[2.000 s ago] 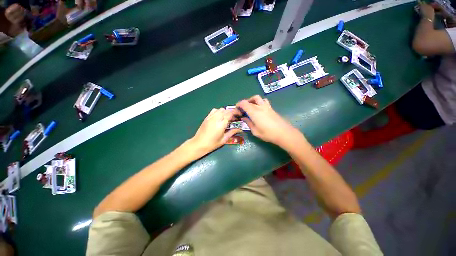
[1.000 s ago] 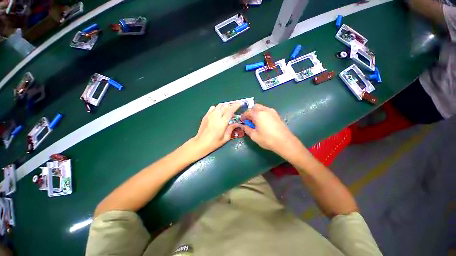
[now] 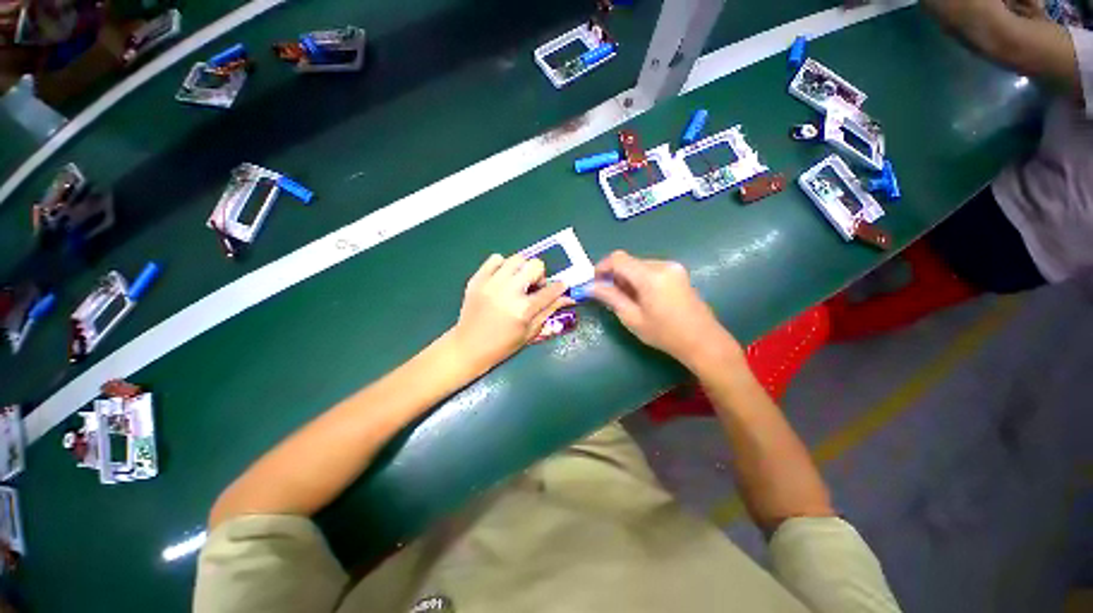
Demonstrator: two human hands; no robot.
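Observation:
A white housing [image 3: 575,252] lies on the green bench in front of me, its window frame showing beyond my fingers. My left hand [image 3: 506,309] holds its left and near side. A blue cell [image 3: 583,290] lies at the housing's near right edge. My right hand [image 3: 641,293] has its fingertips on the blue cell's right end. A reddish-brown part with a pale, shiny spot [image 3: 555,325] sits just below the housing, beside my left fingertips. My fingers hide part of the housing, and any wires are too small to tell.
Several unfinished units [image 3: 640,182] with blue cells and brown parts lie at the right. Another unit [image 3: 121,436] lies at the left. A white rail [image 3: 348,243] with an upright post [image 3: 671,54] borders the belt carrying more units. Another person's arm [image 3: 1001,36] is at upper right.
My right hand has moved slightly right, off the housing's window area, showing more of the white frame and the blue cell. Units on the belt have moved rightward. The other person's arm has shifted.

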